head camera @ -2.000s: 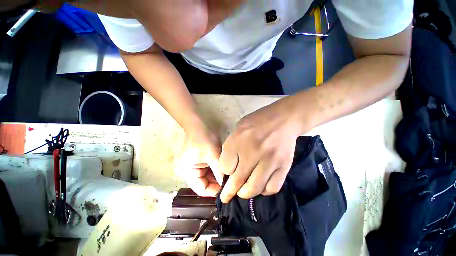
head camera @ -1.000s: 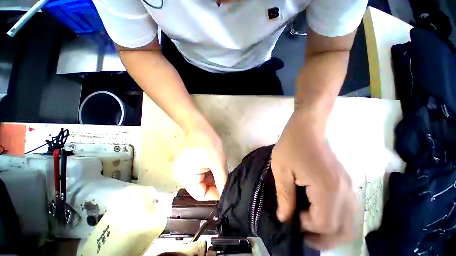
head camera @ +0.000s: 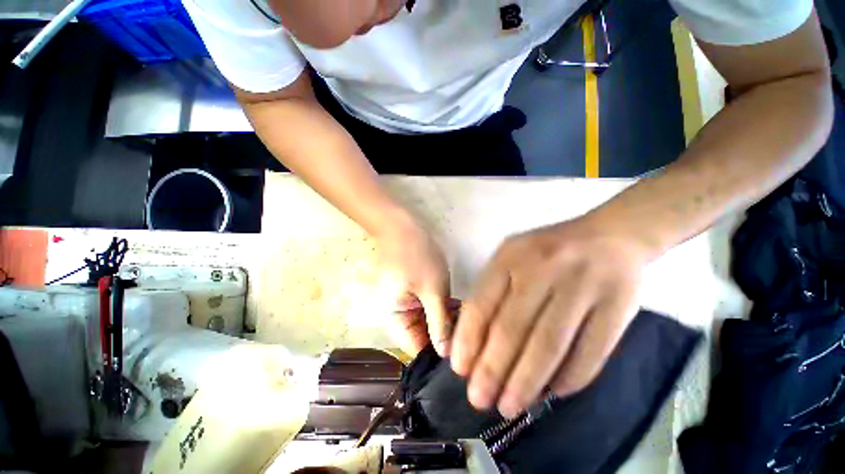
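A black cloth bag (head camera: 630, 389) lies at the bottom centre, right of the machine's dark ribbed plate (head camera: 361, 370). Its zipper teeth (head camera: 510, 430) show below my left hand. My left hand (head camera: 556, 310), on the picture's right, is palm down over the bag, fingers slightly apart and fingertips on the cloth. My right hand (head camera: 417, 287), on the picture's left, pinches the bag's upper left edge between thumb and fingers; glare washes out part of it. The needle is not clear; the presser area (head camera: 426, 454) is partly cut off.
The cream machine head (head camera: 232, 407) fills the lower left, with a red and black tool (head camera: 111, 343) upright on it. A black cloth heap (head camera: 778, 398) lies far right. A round bin (head camera: 189, 199) and blue crate (head camera: 157, 28) stand upper left. A white-shirted torso (head camera: 398, 74) is behind the table.
My left hand has moved from the bag's right side back over its middle. My right hand has shifted slightly right. The bag has turned, and less of its zipper shows.
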